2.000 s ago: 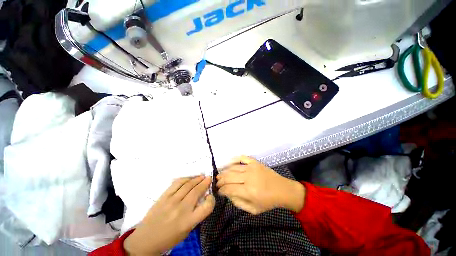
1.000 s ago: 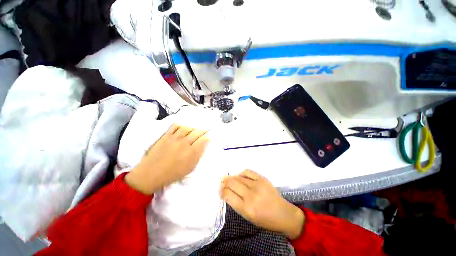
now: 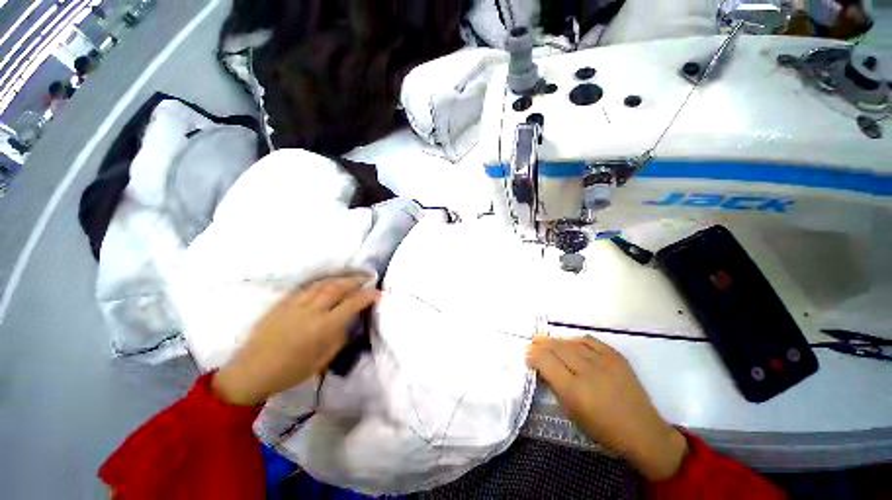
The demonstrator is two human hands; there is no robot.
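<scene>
The white puffy lining side of the garment (image 3: 450, 352) lies on the machine table in front of the lockstitch machine (image 3: 724, 195), its right edge running down from near the presser foot (image 3: 571, 240). My left hand (image 3: 303, 337) grips a fold of the white layer at the grey strip (image 3: 391, 232), beside a dark gap. My right hand (image 3: 602, 391) is at the garment's right edge, fingertips on the cloth; whether they pinch it is unclear.
A smartphone (image 3: 738, 312) lies right of the foot, with black thread snips (image 3: 856, 342) at the right edge. A blue-tipped black tool (image 3: 626, 246) lies beside the foot. Dark brown fabric (image 3: 333, 68) is piled behind. The ruler-marked table edge (image 3: 567, 430) is in front.
The view has swung left and up. My left hand has moved from the flat panel to the fold at its left. My right hand stays near the right edge.
</scene>
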